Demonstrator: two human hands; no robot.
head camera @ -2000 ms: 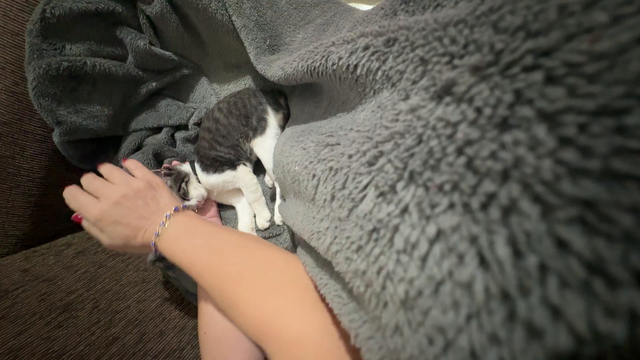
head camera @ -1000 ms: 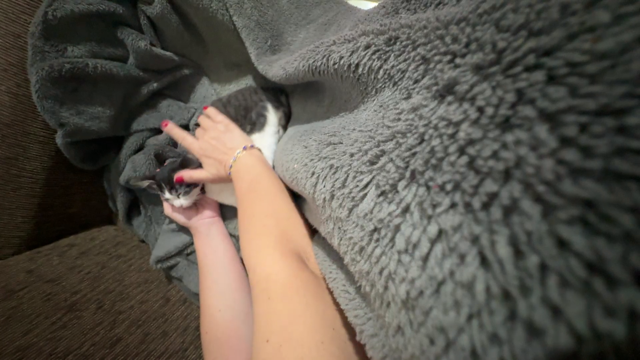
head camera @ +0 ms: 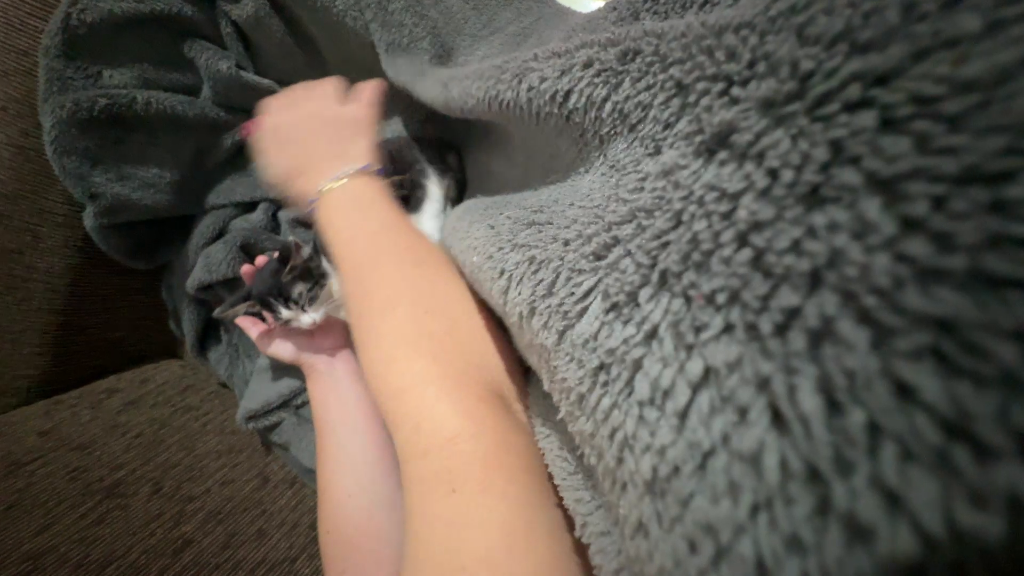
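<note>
A grey tabby and white kitten (head camera: 300, 292) lies on its side on a dark grey plush blanket (head camera: 120, 152). My left hand (head camera: 300, 340) is palm up under its head, with fingers cupped around the back of the head and the ears. My right hand (head camera: 316, 140), blurred and wearing a thin bracelet, is bent above the kitten's head, beside its back. Its fingertips are mostly hidden, and nothing shows in it. My right forearm crosses over the kitten's middle and hides much of its body and legs.
A thick, fluffy grey blanket (head camera: 720, 280) rises in a large mound on the right, against the kitten's rear. Brown ribbed sofa upholstery (head camera: 120, 480) lies at the lower left, with another brown section (head camera: 64, 264) along the left edge. A small pale thing (head camera: 582, 4) shows at the top.
My right hand went from left of the kitten onto its head and neck, and is now off the head, farther up. My left hand, mostly hidden at first, now shows under the head.
</note>
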